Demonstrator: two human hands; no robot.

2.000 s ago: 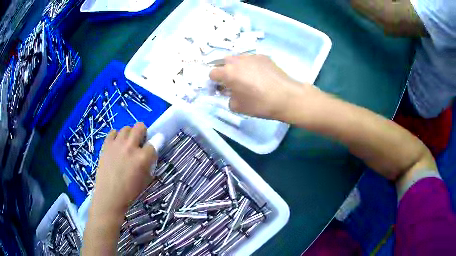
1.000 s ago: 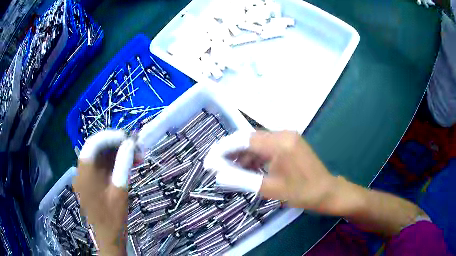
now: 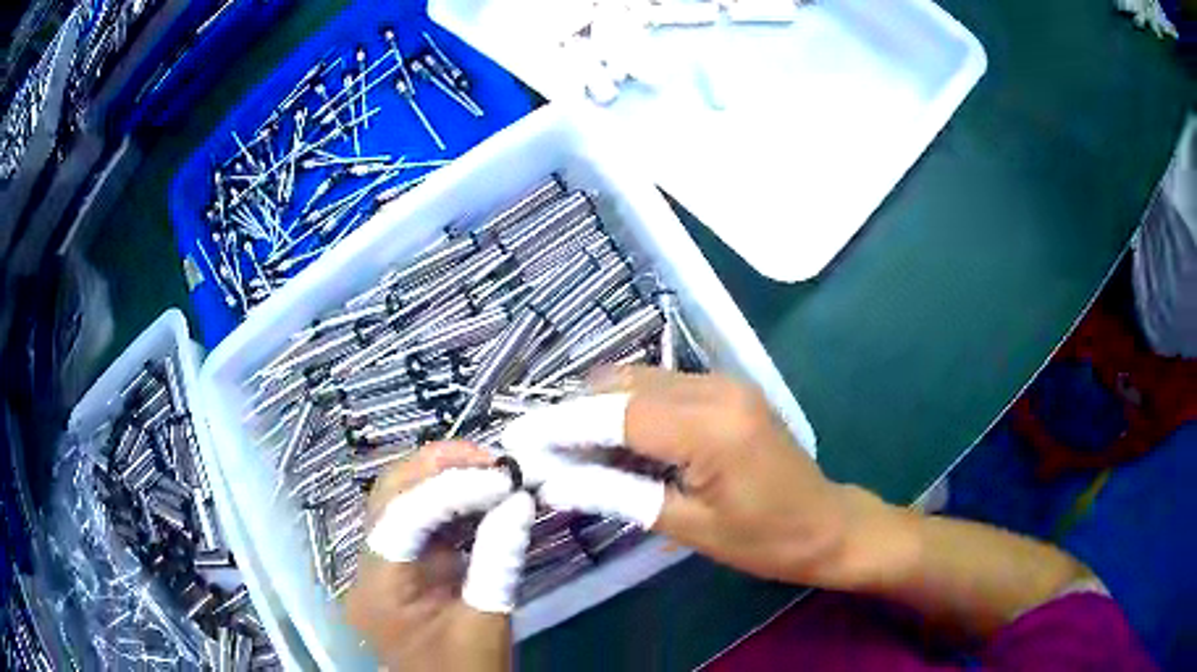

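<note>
My left hand (image 3: 440, 545), with white coverings on thumb and finger, is over the lower part of the central tray (image 3: 715, 289). Its fingertips pinch a small part with a dark end (image 3: 508, 473). My right hand (image 3: 709, 473), also with white finger coverings, meets it from the right, fingertips touching at the dark end. Whether the right fingers hold a separate small piece cannot be told; the coverings hide it. Shiny silver cylinder units (image 3: 525, 341) with dark collars fill the tray below the hands.
A blue tray (image 3: 505, 105) with thin rods lies behind. A white tray (image 3: 788, 197) with small white parts stands at the upper right. The left tray (image 3: 177, 328) holds short metal tubes beside clear plastic (image 3: 105, 591). Red and blue show beyond the table edge at right.
My right hand has moved from the white parts tray to the central tray. My left hand has moved right and nearer me, and the hands now meet. The view has shifted towards the near side.
</note>
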